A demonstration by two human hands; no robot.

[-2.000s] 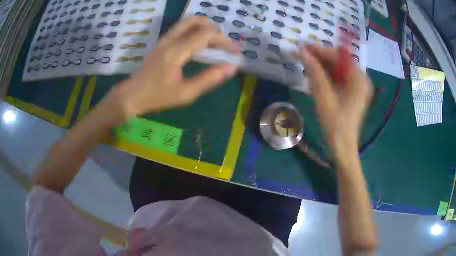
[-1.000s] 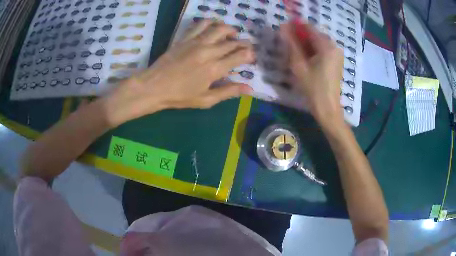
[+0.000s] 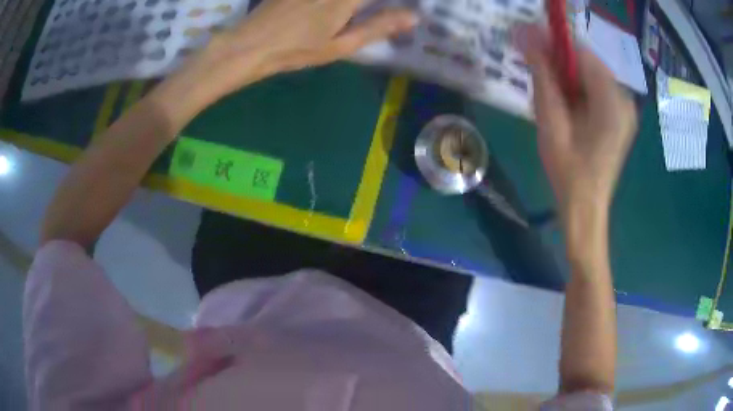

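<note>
My right hand point(image 3: 583, 120) holds the red test probe point(image 3: 563, 48) at the upper right, over the right edge of the foam parts tray point(image 3: 458, 56). The probe's tip cannot be made out. My left hand point(image 3: 346, 28) is at the top, partly cut off by the picture's edge, with thumb and fingers apart over the tray's left part; no part shows in it. The round silver test fixture point(image 3: 430, 164) lies on the green mat below the tray, with the brass-gold insert point(image 3: 460, 151) at its centre. Its dark slot is blurred. Neither hand touches the fixture.
The second parts tray point(image 3: 104, 48) lies at the upper left, partly behind my left arm. A green label point(image 3: 225, 168) and yellow tape point(image 3: 370, 189) are on the mat. The fixture cable point(image 3: 506, 205) runs to the lower right. Papers point(image 3: 683, 128) lie at the right.
My right hand has moved right and away from the tray's middle with the probe. My left hand sits higher in the picture. The whole bench view has shifted upward.
</note>
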